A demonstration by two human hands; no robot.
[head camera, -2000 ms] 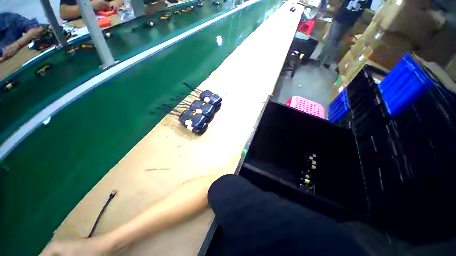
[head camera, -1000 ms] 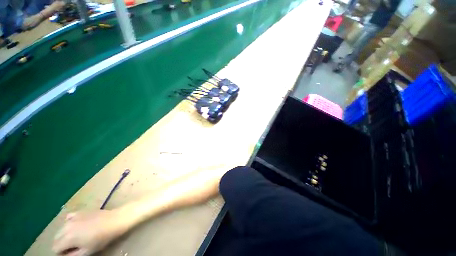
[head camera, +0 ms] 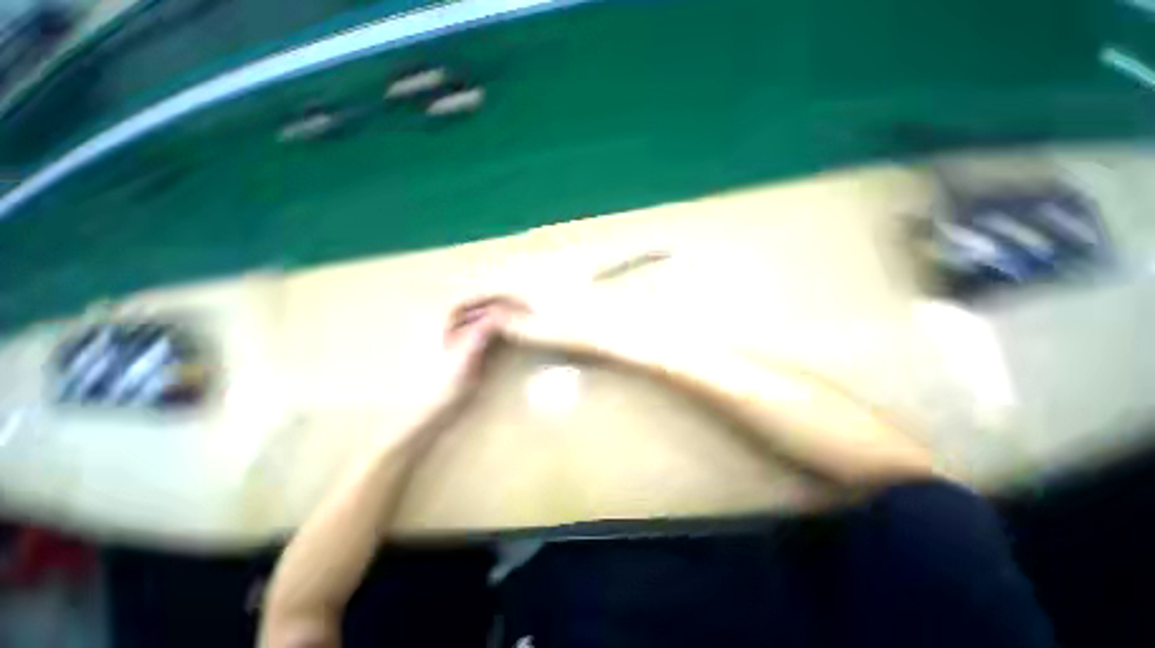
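Observation:
The view is strongly blurred. My left hand (head camera: pixel 469 344) and my right hand (head camera: pixel 509 317) meet over the middle of the cardboard-covered bench (head camera: pixel 709 329). Whether they hold anything, and how the fingers stand, cannot be told. A thin dark strip, perhaps a cable (head camera: pixel 632 265), lies on the bench beyond and to the right of my hands. A group of dark units with pale bands (head camera: pixel 133 365) sits at the left. Another cluster of dark units (head camera: pixel 1020 237) sits at the right.
The green conveyor belt (head camera: pixel 709 108) runs beyond the bench, with several blurred units (head camera: pixel 437 93) on it near a pale rail (head camera: pixel 285 63). The bench's near edge curves below my forearms, with dark shapes under it.
The view has swung: the right-hand cluster now appears farther right, and the left-hand group and my left hand have come into view. My right hand now meets my left hand.

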